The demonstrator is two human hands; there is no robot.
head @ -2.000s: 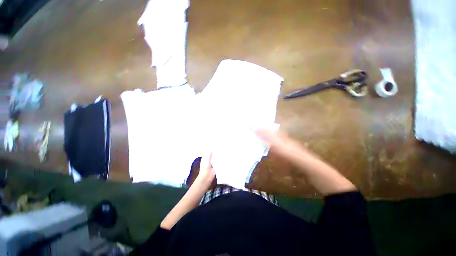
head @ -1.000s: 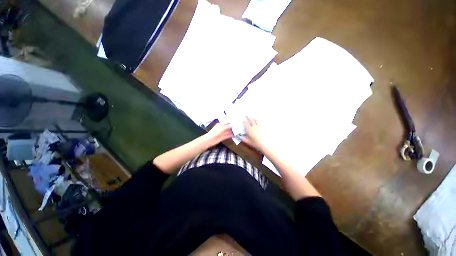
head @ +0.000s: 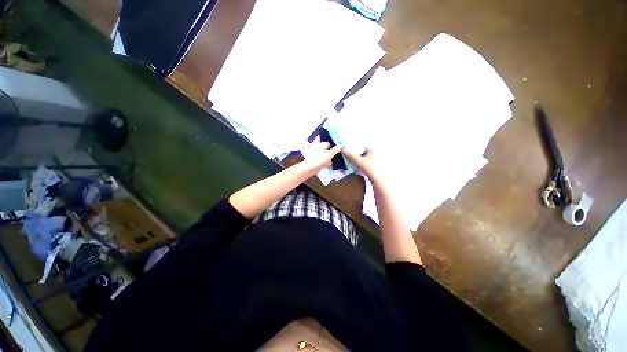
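A stack of white cut pieces [head: 433, 117] lies in front of me, its curved edge at the upper right. Another white stack [head: 295, 62] lies to its left. At the near corner between them, my left hand [head: 322, 152] and my right hand [head: 363, 163] are close together. Both hold the near edge of the right stack's pieces, where a small dark patch and a pale-blue patch show between them. The fingertips are partly hidden and overexposed.
Shears [head: 554, 158] and a tape roll [head: 576, 212] lie on the brown table [head: 495, 240] to the right. A white fabric pile [head: 601, 289] is at the lower right. A dark bundle [head: 161, 31] is at the upper left. A fan [head: 110, 130] and a scrap-filled shelf stand beyond the table edge.
The view has turned, so the table now runs diagonally. My right hand has come from the stack's right side to beside my left hand. A dark patch now shows at the fingers.
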